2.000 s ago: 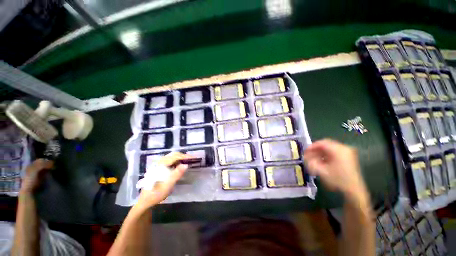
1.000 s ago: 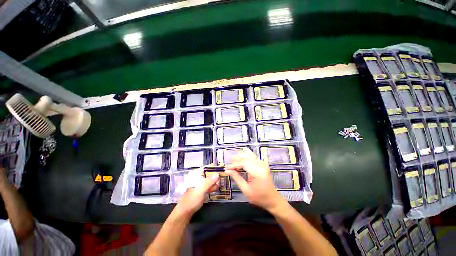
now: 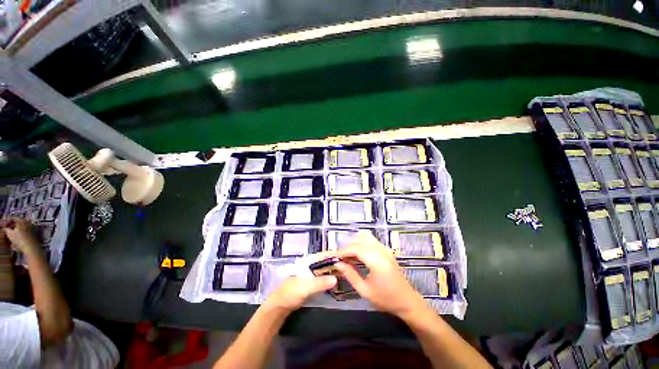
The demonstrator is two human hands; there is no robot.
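Note:
A translucent blister tray [image 3: 196, 282] lies in front of me, with black-framed units [image 3: 237, 277] in the left two columns and yellow-ended units [image 3: 416, 245] in the right two. My left hand [image 3: 298, 287], with white material around it, holds a small black-edged unit [image 3: 324, 265] above the tray's front row. My right hand [image 3: 370, 268] is at the same unit, its fingertips on the unit's right end. Whether a small part is between the right fingertips cannot be told. The pocket beside the front-left unit shows no unit.
A pile of small silver parts [image 3: 526, 217] lies right of the tray, then a stack of trays [image 3: 608, 223]. At left are a cream fan [image 3: 87, 173], a black tool with a yellow end [image 3: 172, 263] and another person's arm [image 3: 45, 288]. A green belt [image 3: 325, 94] runs behind.
My right hand has come from the tray's right side to the unit in my left hand. The held unit is now tilted. The whole view has shifted, with the scene lower and further right.

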